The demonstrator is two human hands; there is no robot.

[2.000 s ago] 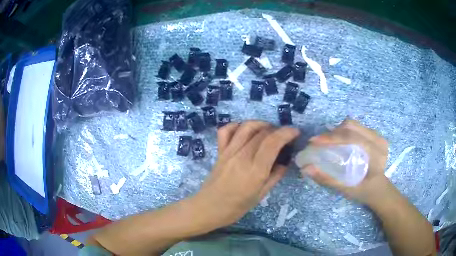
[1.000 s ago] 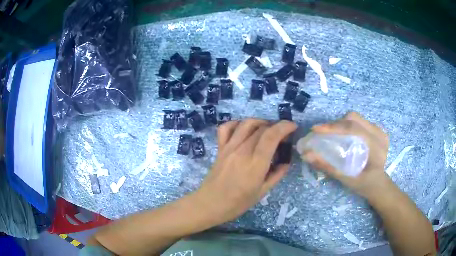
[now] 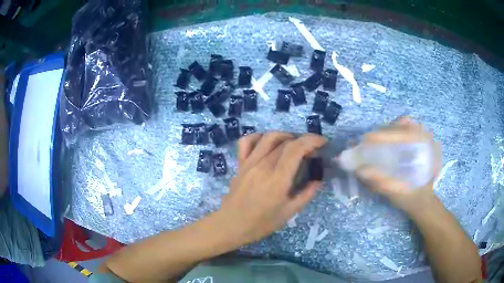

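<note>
My left hand (image 3: 271,182) is closed around a small black plastic part (image 3: 315,168) between thumb and index finger, near the middle of the wrap. My right hand (image 3: 398,166), blurred, grips a translucent squeeze bottle (image 3: 406,163) lying sideways, its nozzle end toward the part with a small gap. The nozzle tip is too blurred to see clearly. Small black plastic parts lie in loose groups beyond my left hand, one group at the left (image 3: 215,102) and one at the right (image 3: 284,100). One single part (image 3: 313,124) lies just beyond my left fingertips.
Silvery wrap (image 3: 398,88) covers the bench. A clear bag of black parts (image 3: 105,83) lies at the left, beside a blue-rimmed tray (image 3: 36,143). White strips (image 3: 348,77) are scattered about. A red object (image 3: 83,243) is at the lower left. A green surface runs along the far edge.
My right hand with the bottle has moved to the right, away from the held part. My left hand has barely moved. The loose parts look unchanged.
</note>
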